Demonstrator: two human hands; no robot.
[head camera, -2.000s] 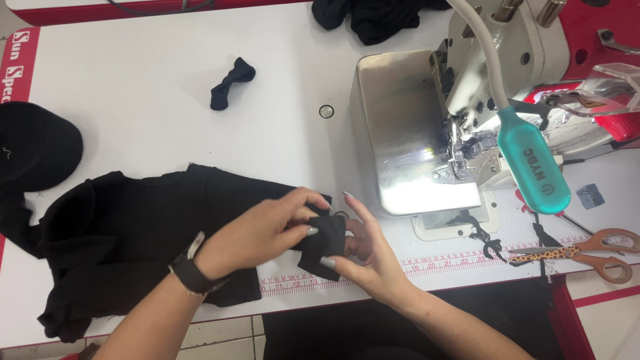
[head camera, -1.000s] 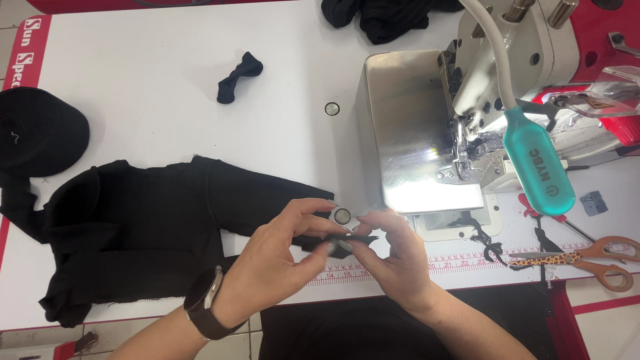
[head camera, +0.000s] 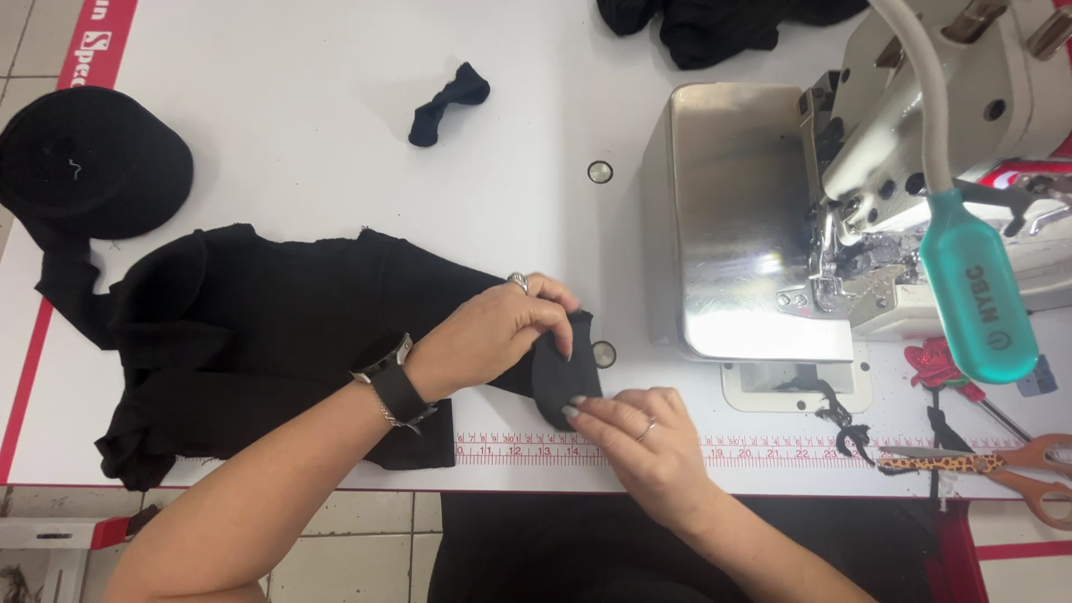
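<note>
A black garment (head camera: 285, 310) lies spread on the white sewing table, its sleeve reaching right. At the sleeve's end is a small folded black fabric piece (head camera: 565, 381). My left hand (head camera: 502, 331), with a ring and a dark wristwatch, has its fingers bent over the upper part of that piece. The fingertips of my right hand (head camera: 641, 435) touch its lower right corner. Whether the piece is joined to the sleeve cannot be told. The sleeve's end is partly hidden under my left hand.
An overlock sewing machine (head camera: 754, 218) stands at right, a teal lamp (head camera: 980, 293) hanging before it. Orange-handled scissors (head camera: 1005, 469) lie at lower right. A black fabric roll (head camera: 92, 159) is at left, a small black scrap (head camera: 448, 105) behind, more black fabric (head camera: 712, 29) at the back. A printed ruler runs along the front edge.
The small fabric piece, held up between both hands earlier, now lies flat at the sleeve's end. My right hand has moved down to its lower corner.
</note>
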